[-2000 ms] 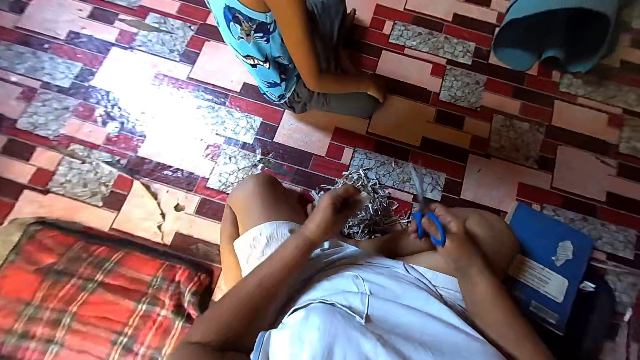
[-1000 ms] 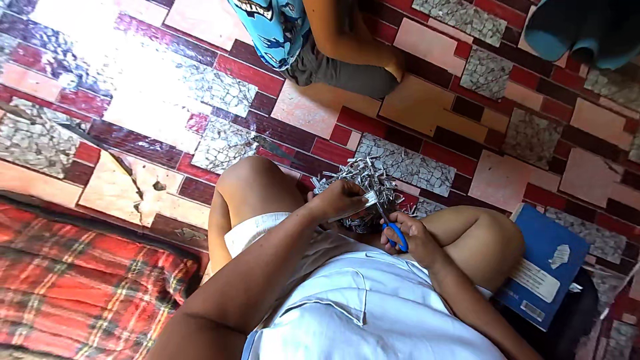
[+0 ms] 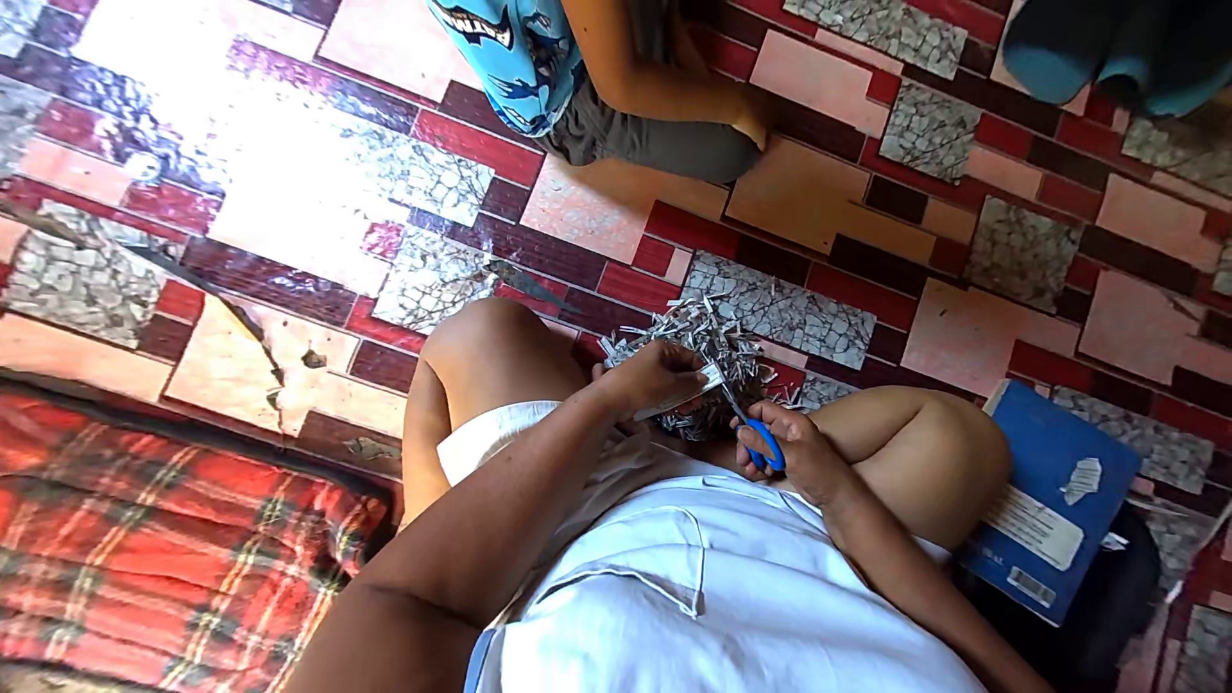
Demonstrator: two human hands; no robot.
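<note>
My left hand (image 3: 659, 377) pinches a small bundle of paper strips (image 3: 710, 377) above my lap. In my right hand (image 3: 784, 445) are scissors with blue handles (image 3: 767, 446), their blades pointing up and left and meeting the strips' end. Whether the blades are fully closed is too small to tell. Just beyond both hands lies a loose heap of cut paper shreds (image 3: 717, 332), between my crossed legs and on the floor. My fingers partly cover the strips.
Another person's leg in grey trousers (image 3: 664, 144) is on the patterned floor ahead. A blue book (image 3: 1059, 491) lies beside my right knee on something dark. A red plaid cushion or blanket (image 3: 164, 549) is at the left. A blue-grey object (image 3: 1107, 58) stands at the upper right.
Two seconds ago the scissors pointed up, apart from my left hand. My hands have come together, and the blades now meet the paper strips. The view has shifted slightly.
</note>
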